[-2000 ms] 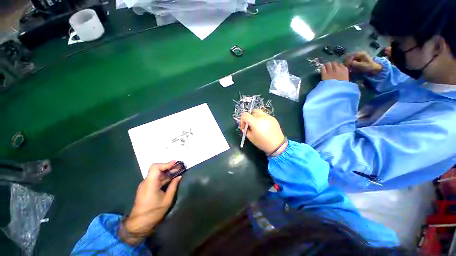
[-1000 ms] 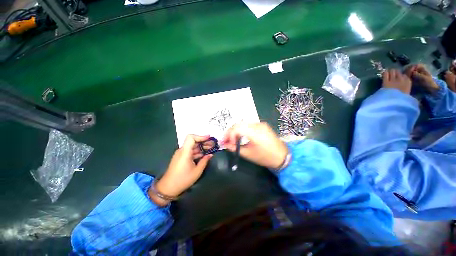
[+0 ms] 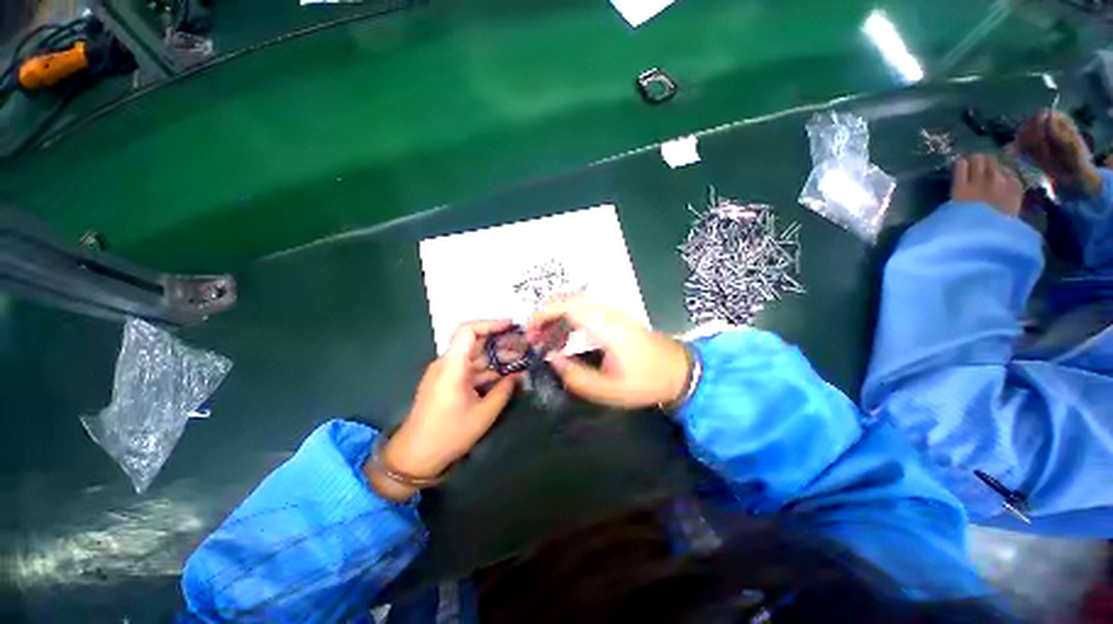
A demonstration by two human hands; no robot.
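Note:
My left hand (image 3: 454, 408) holds a dark ring-shaped housing (image 3: 507, 351) between thumb and fingers, over the near edge of a white paper sheet (image 3: 470, 262). My right hand (image 3: 616, 356) is at the housing's right side, fingers bent together. A dark, blurred thing shows below its fingertips; I cannot tell clearly what it is or how it is gripped. Small thin pins (image 3: 541, 280) lie scattered on the paper. A large heap of silvery and purplish pins (image 3: 738, 258) lies on the bench to the right of the paper.
A housing (image 3: 657, 85) lies on the green belt (image 3: 366, 134). Clear bags lie at left (image 3: 153, 396) and right (image 3: 845, 177). A white scrap (image 3: 680, 151) is by the belt edge. A metal arm (image 3: 122, 271) and orange-handled tool (image 3: 55, 66) are left. A neighbour's blue sleeve (image 3: 952, 317) is right.
Over two seconds, my right hand has come from the pin heap to the housing in my left hand. In the last second, both hands stay together and the belt housing has shifted left.

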